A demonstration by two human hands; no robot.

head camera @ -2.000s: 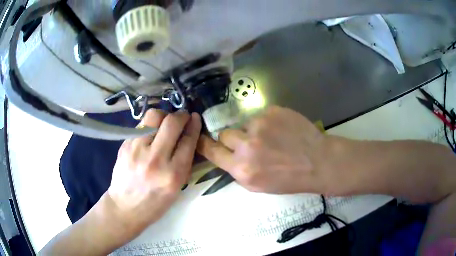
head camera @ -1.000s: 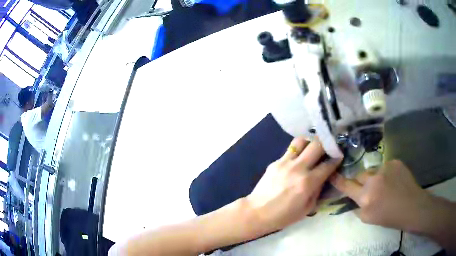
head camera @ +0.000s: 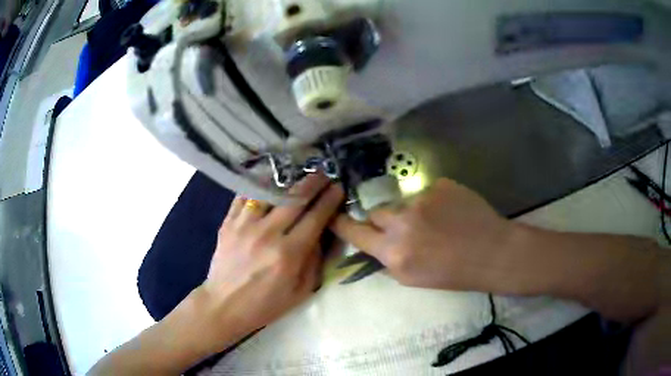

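A dark navy fabric panel (head camera: 180,253) lies on the white table, left of and under the head of the sewing machine (head camera: 434,51). My left hand (head camera: 268,253) lies flat on the panel, fingertips close to the presser foot area, a yellow ring on one finger. My right hand (head camera: 441,239) is beside the needle area, its fingertips near those of my left hand. The dark pointed blades of thread snips (head camera: 360,269) stick out below my right palm; their handles are hidden. The presser foot and needle are mostly hidden behind fingers and machine parts.
A lamp spot lights the round needle plate (head camera: 402,165). Red-handled snips (head camera: 649,192) lie at the far right. Knotted black cord (head camera: 485,335) is near the front edge. A white cloth (head camera: 577,99) is behind the bed. A blue edge (head camera: 81,70) shows at upper left.
The view swung left, then back towards the machine. Both hands stay at the needle area, my left on the panel and my right with the snips. The panel's far end looks slightly turned.
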